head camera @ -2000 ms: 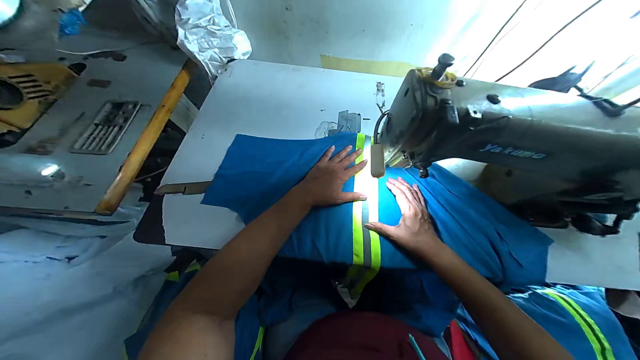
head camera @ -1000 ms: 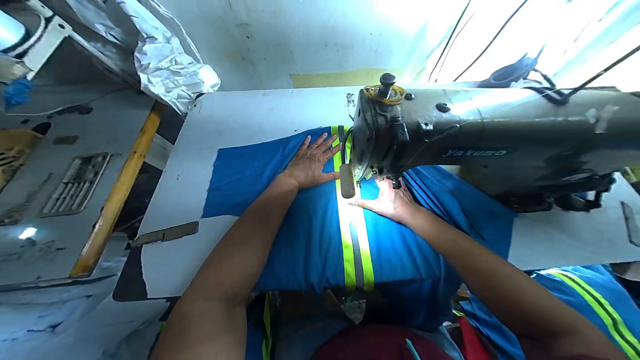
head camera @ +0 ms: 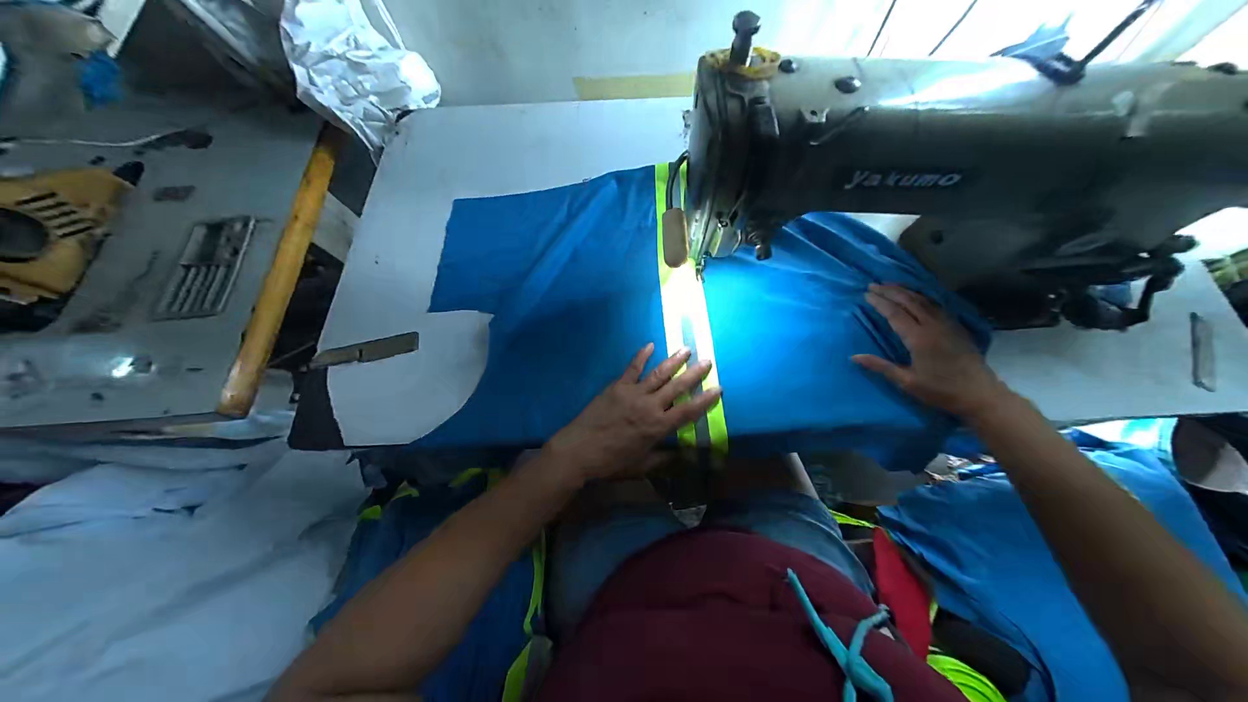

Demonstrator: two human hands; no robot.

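Blue fabric (head camera: pixel 565 292) lies spread over the white sewing table, with a yellow-green and silver reflective tape (head camera: pixel 694 322) running across it from back to front. The head of a Yakumo sewing machine (head camera: pixel 877 136) stands over the fabric, its needle area lit and over the tape. My left hand (head camera: pixel 634 414) rests flat on the tape and the fabric near the front edge, fingers spread. To the right of the needle, my right hand (head camera: pixel 921 346) lies on the bunched fabric, fingers apart. Neither hand visibly grips anything.
A metal strip (head camera: pixel 366 351) lies at the table's left edge. Further left is another machine table with a wooden edge (head camera: pixel 283 283). Crumpled silvery wrapping (head camera: pixel 361 73) hangs at the back left. More blue fabric (head camera: pixel 1063 546) with bright trim hangs below at the right.
My left hand has moved from beside the needle area toward the front edge, onto the tape. My right hand has moved right, away from the needle area.
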